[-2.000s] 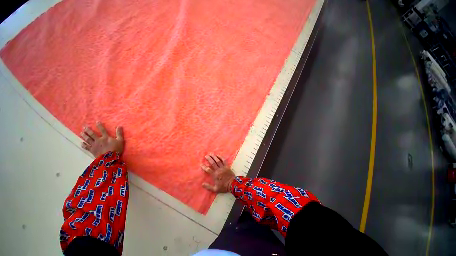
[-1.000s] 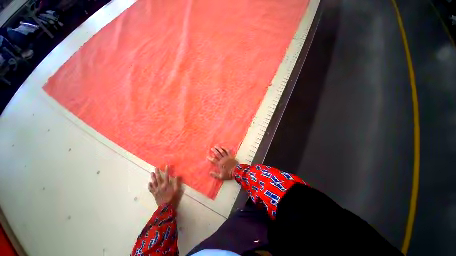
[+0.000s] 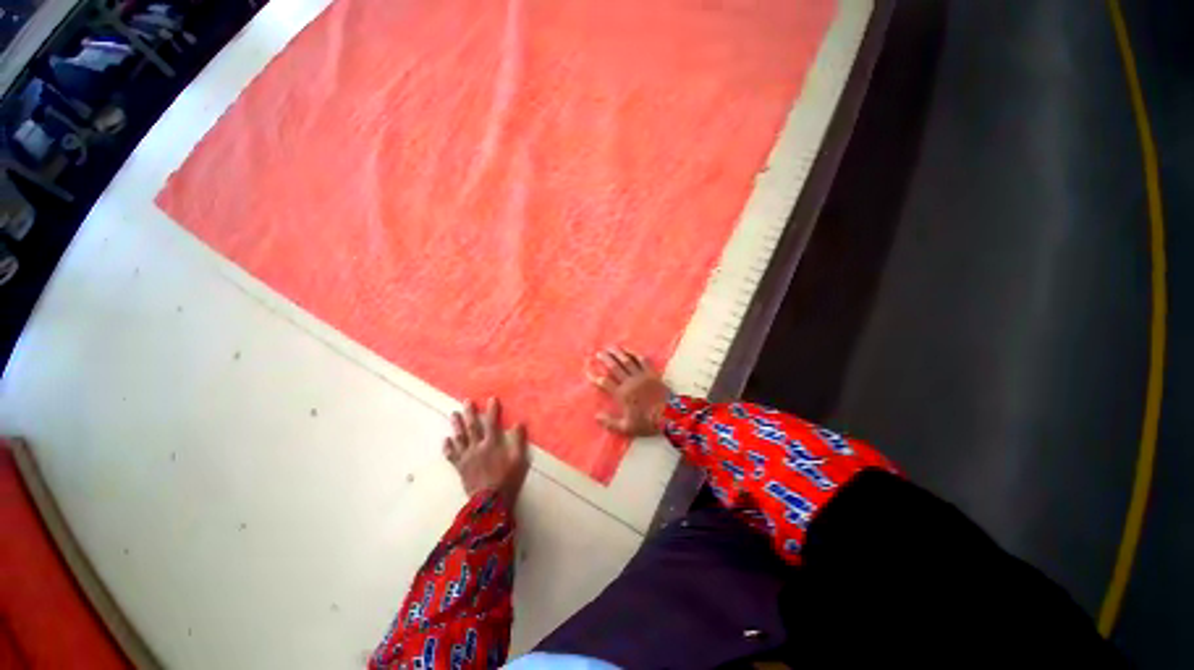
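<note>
The coral-red fabric ply (image 3: 485, 196) lies flat on the cream-white spreading table (image 3: 262, 406), with a few soft ripples. Its cut end runs slantwise across the table and meets the side edge at a corner near me. My left hand (image 3: 487, 450) lies flat with fingers spread at the cut end, fingertips at the fabric's edge. My right hand (image 3: 634, 393) lies flat with fingers spread on the fabric near that corner, beside the side edge. Neither hand grips anything.
The edge scale (image 3: 736, 291) runs along the table's right edge. A grey floor with a yellow line (image 3: 1157, 262) lies to the right. Deeper red fabric (image 3: 39, 576) lies beyond a brown strip (image 3: 81, 556) at lower left. Blurred items (image 3: 79, 79) stand beyond the table at upper left.
My left hand has moved right along the cut end, toward the corner and my right hand. My right hand stays near the corner. The view has turned left, showing more table and the deeper red fabric.
</note>
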